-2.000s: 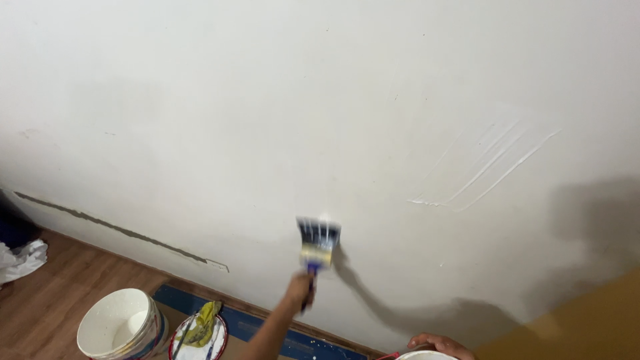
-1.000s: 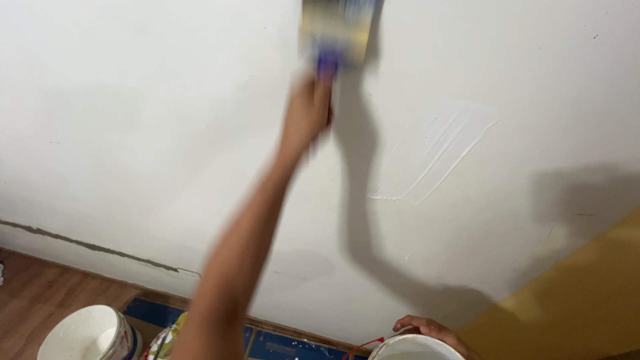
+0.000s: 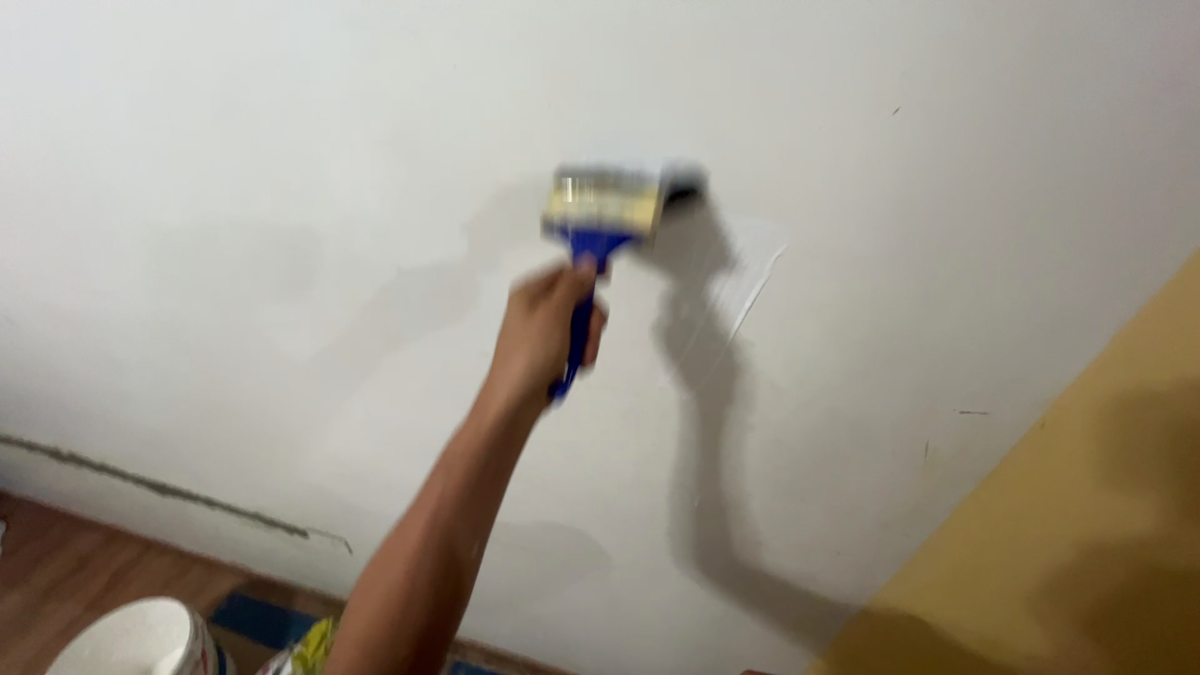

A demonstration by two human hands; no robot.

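Note:
My left hand (image 3: 553, 323) grips the blue handle of a wide paintbrush (image 3: 600, 211), with its bristles up against the white wall (image 3: 375, 187). The bristles are blurred by motion. Right of the brush, a ridged streak of wet white coating (image 3: 755, 291) shows on the wall, partly under the shadow of the arm and brush. Only a sliver of what looks like my right hand (image 3: 756, 671) shows at the bottom edge; what it holds is out of frame.
A white bucket (image 3: 141, 642) stands on the wood floor (image 3: 70, 586) at lower left. Beside it are a yellow-green cloth (image 3: 314, 647) and blue sheeting (image 3: 262, 621). A dark crack (image 3: 169, 489) runs low along the wall. A yellow painted area (image 3: 1050, 525) fills the lower right.
My left hand swept the brush up the wall, then lower in view, nearer the streak. My right hand and the white container by it have mostly left the view, which has shifted.

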